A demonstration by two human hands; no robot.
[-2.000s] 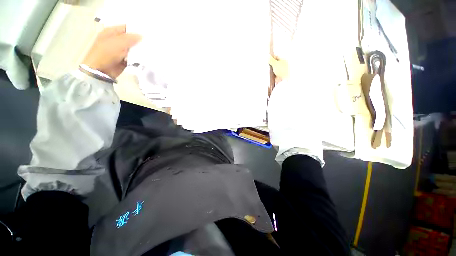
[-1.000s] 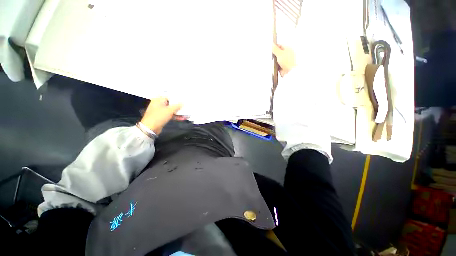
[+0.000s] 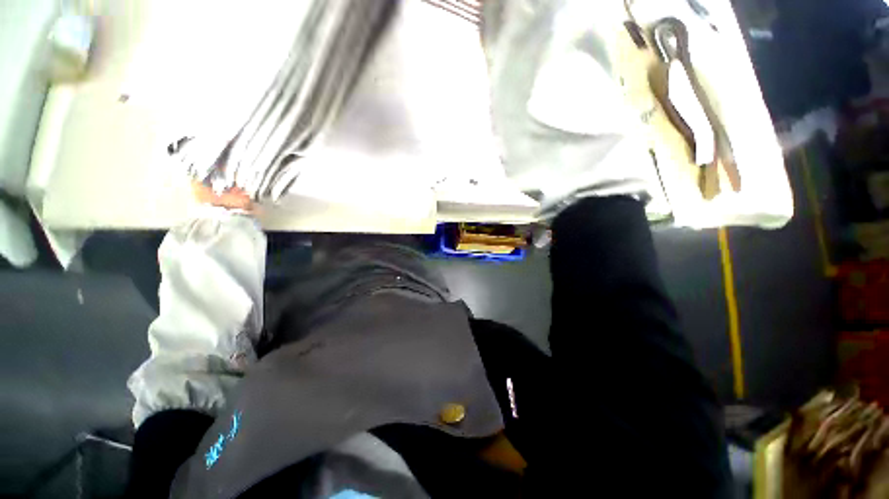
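My left hand (image 3: 229, 198) is at the near edge of the table, blurred, holding the lower end of a bundle of long grey-white strips or sheet edges (image 3: 302, 102). The bundle fans upward and runs out of the top of the picture. My right sleeve cover (image 3: 570, 117) reaches forward over the table; my right hand is not visible, beyond the top edge. White sheets (image 3: 375, 127) lie between the two arms. Thin brown strips (image 3: 456, 8) show at the top edge.
The white-covered table (image 3: 107, 200) spans the front. At right lie looped dark brown straps (image 3: 673, 73) with a white piece. A blue tray (image 3: 480, 253) is under the table edge. A box of tangled offcuts (image 3: 838, 439) is at lower right. A pale roll or jar (image 3: 73, 44) is upper left.
My left hand has moved left and now holds a bundle that fans upward. My right arm has reached farther forward, its hand leaving view. The offcuts box shows more fully.
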